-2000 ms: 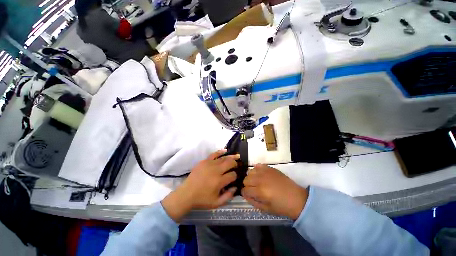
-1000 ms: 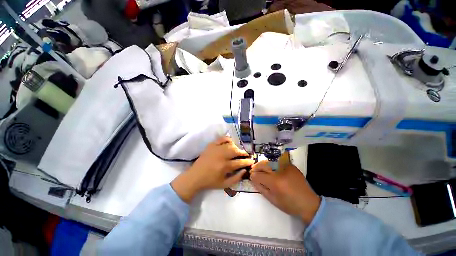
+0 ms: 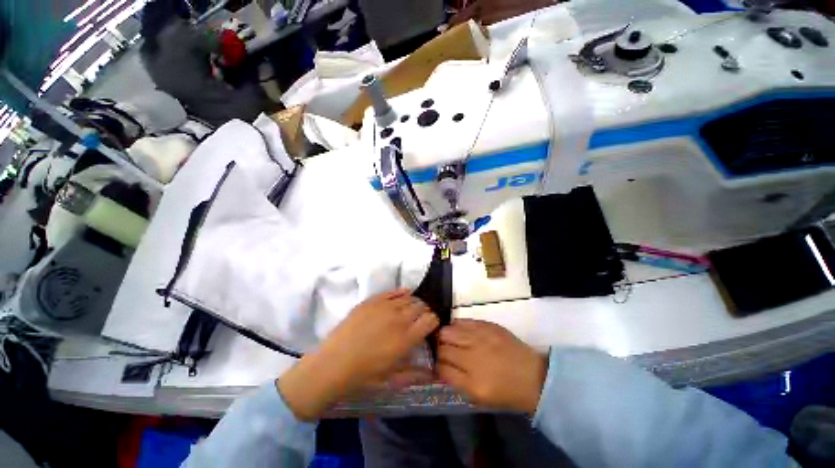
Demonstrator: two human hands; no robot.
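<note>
A black fabric strip (image 3: 442,291) runs from under the presser foot (image 3: 444,249) towards the table's front edge. My left hand (image 3: 371,343) lies on its left side and on the edge of the white garment panel (image 3: 275,265), fingers bent. My right hand (image 3: 490,364) pinches the strip's near end, close beside my left fingertips. The panel spreads left of the needle, its dark-edged side turned to the left and front. The fingertips partly hide the strip's near end.
The white sewing machine head (image 3: 513,137) stands behind my hands. Right of the needle are a brass-coloured block (image 3: 493,254), a stack of black pieces (image 3: 569,242), thin pink and blue sticks (image 3: 668,257) and a black slab (image 3: 778,270). A grey round-grilled device (image 3: 69,283) stands left.
My hands have moved from close at the needle back towards the table's front edge. The white panel has shifted, its dark edge now further left and lower. The camera view has tilted too.
</note>
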